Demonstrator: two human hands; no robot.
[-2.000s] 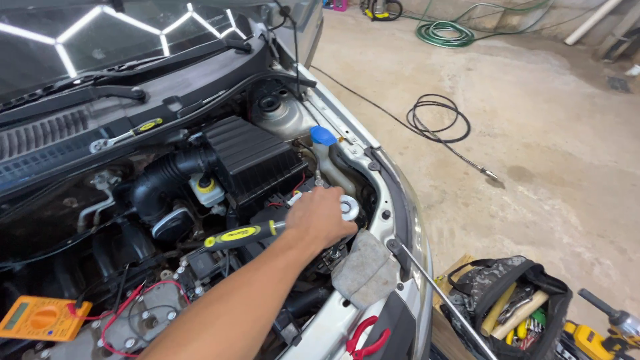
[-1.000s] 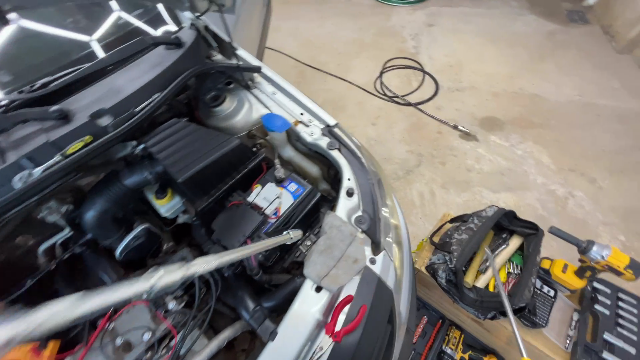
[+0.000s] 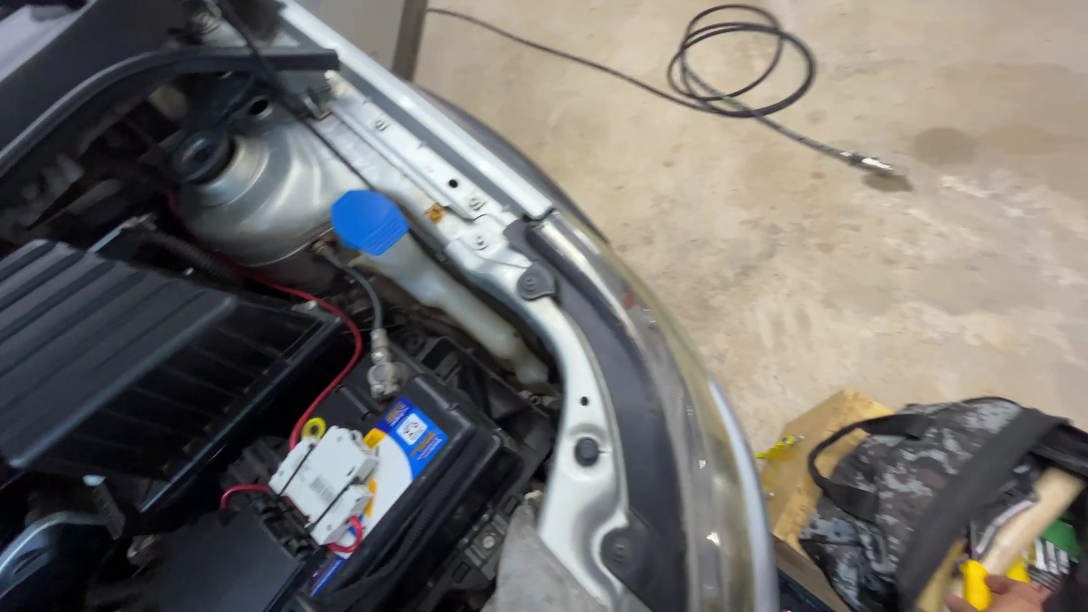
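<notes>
At the bottom right corner, my right hand (image 3: 1011, 594) is at the open camouflage tool bag (image 3: 880, 467), its fingers around a yellow handle (image 3: 976, 585); most of the hand is cut off by the frame. My left hand is out of view. In the engine bay, the car battery (image 3: 459, 425) carries a white fuse holder (image 3: 325, 480) with red wires. A cable clamp (image 3: 384, 374) sits at the battery's upper end. Beside the battery stands the washer fluid filler neck (image 3: 442, 285) with a blue cap (image 3: 370, 223).
A black air filter box (image 3: 127, 340) lies left of the battery. A grey cloth (image 3: 531, 565) rests on the front edge of the bay, inside the headlight (image 3: 697, 425). A coiled black hose (image 3: 739, 106) with a metal end lies on the concrete floor.
Two seconds ago a hand was over the battery area with a yellow-and-black handled tool. That hand and tool are no longer there; my right hand now shows at the bag. The view has moved closer.
</notes>
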